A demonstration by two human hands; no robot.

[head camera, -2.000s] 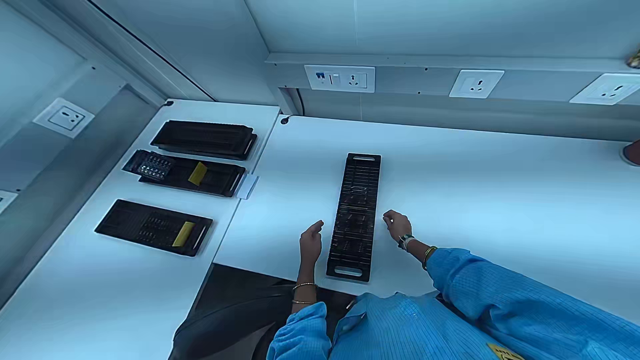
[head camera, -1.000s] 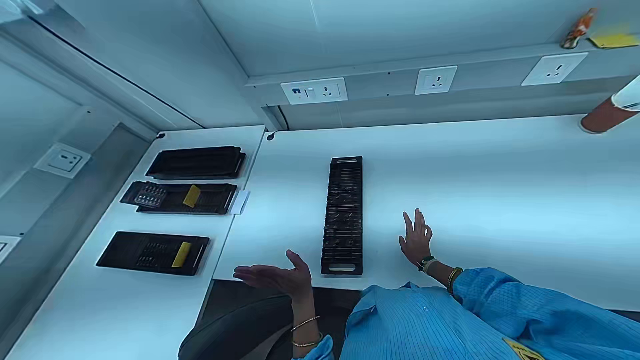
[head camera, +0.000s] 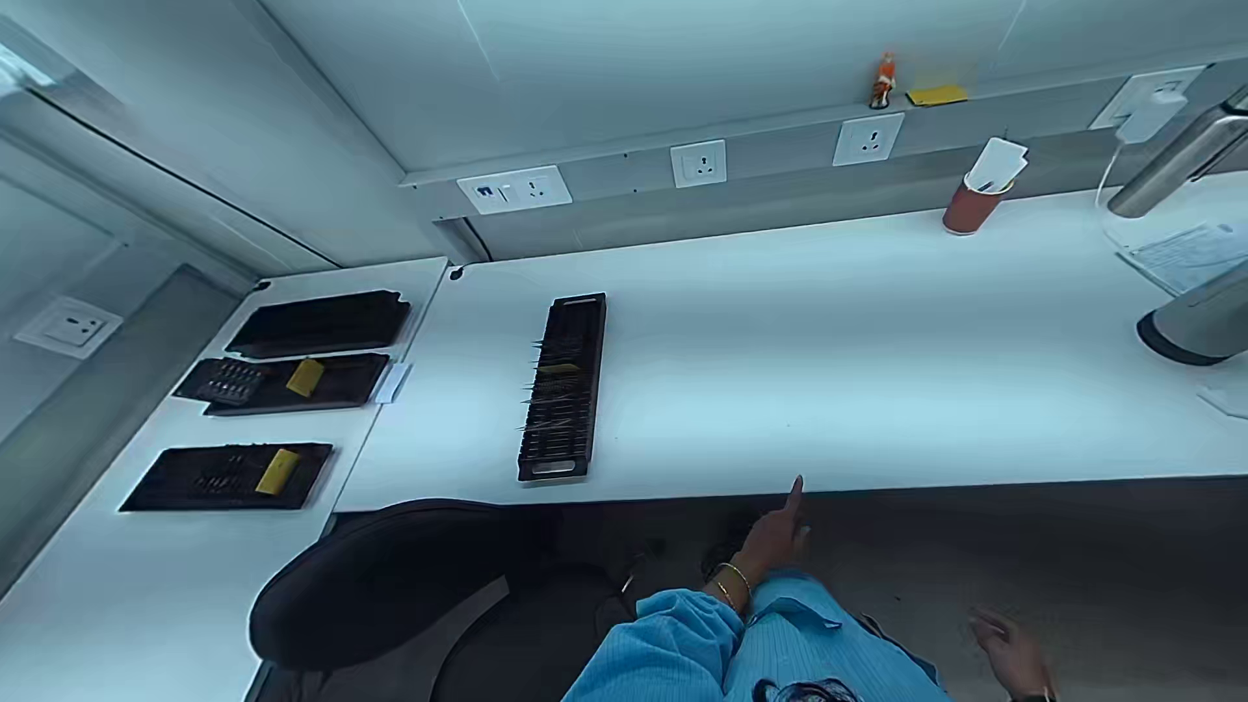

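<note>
My left hand (head camera: 775, 536), with gold bangles at the wrist, is by the front edge of the white table (head camera: 829, 370); one finger points up toward that edge and nothing is held. Low at the right, my right hand (head camera: 1009, 648) hangs over the dark floor, blurred, holding nothing that shows. A long black slotted tray (head camera: 575, 429) lies on the table to the left of both hands, touched by neither. Thin dark pieces stick out along its left side.
On the left table are several black trays (head camera: 322, 324), two with yellow pieces (head camera: 278, 471). A black chair (head camera: 380, 585) stands in front. A red-brown cup (head camera: 967, 209), a steel flask (head camera: 1170, 161), a grey cylindrical object (head camera: 1204, 317) and papers (head camera: 1194, 255) are at the right.
Both hands have moved away from the long black tray, off the table to the right and toward the front. The view has swung right, bringing the cup, flask and chair further into sight.
</note>
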